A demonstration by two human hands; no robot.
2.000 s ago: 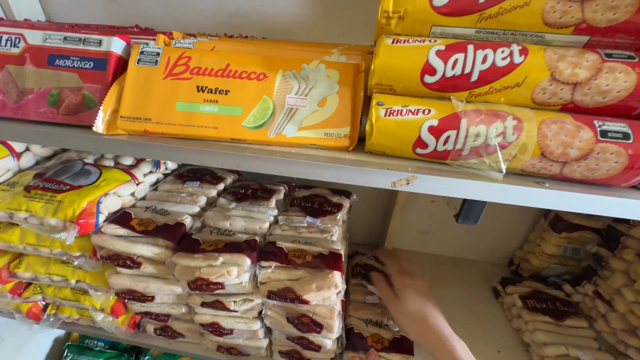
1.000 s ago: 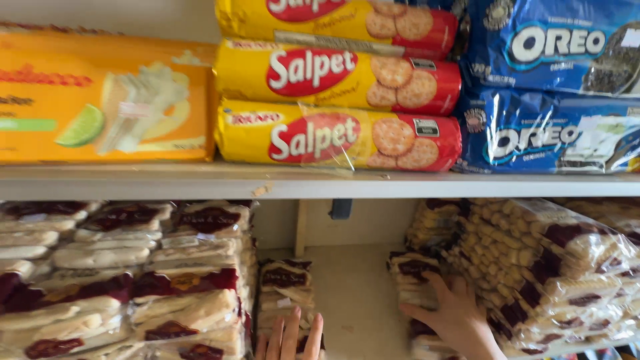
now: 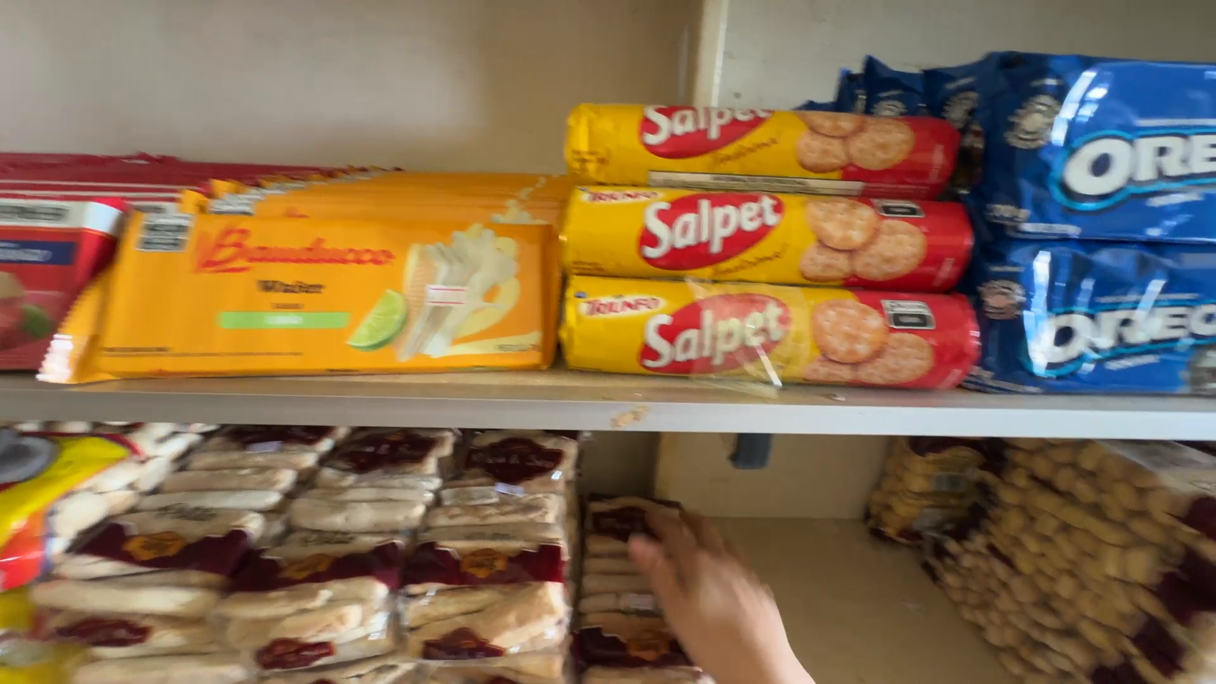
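On the lower shelf, one hand, which looks like my right hand (image 3: 712, 598), reaches in from the bottom edge, slightly blurred. Its fingertips rest on or beside a narrow stack of bagged biscuits (image 3: 622, 589) with dark red labels; whether they grip it cannot be told. Directly left stand taller stacks of similar clear bags of pale finger-shaped biscuits (image 3: 494, 608). My left hand is out of view.
Above the hand runs the upper shelf's front edge (image 3: 532, 410). It carries Bauducco wafer packs (image 3: 323, 294), Salpet cracker rolls (image 3: 769, 237) and blue Oreo packs (image 3: 1121, 152). More biscuit bags (image 3: 1064, 541) lie at lower right; a yellow bag (image 3: 66, 494) is at lower left.
One second ago two hands showed, one at the narrow stack and one at a bag on the right. Now a single hand is at the narrow stack, and that right-hand bag is gone from its place.
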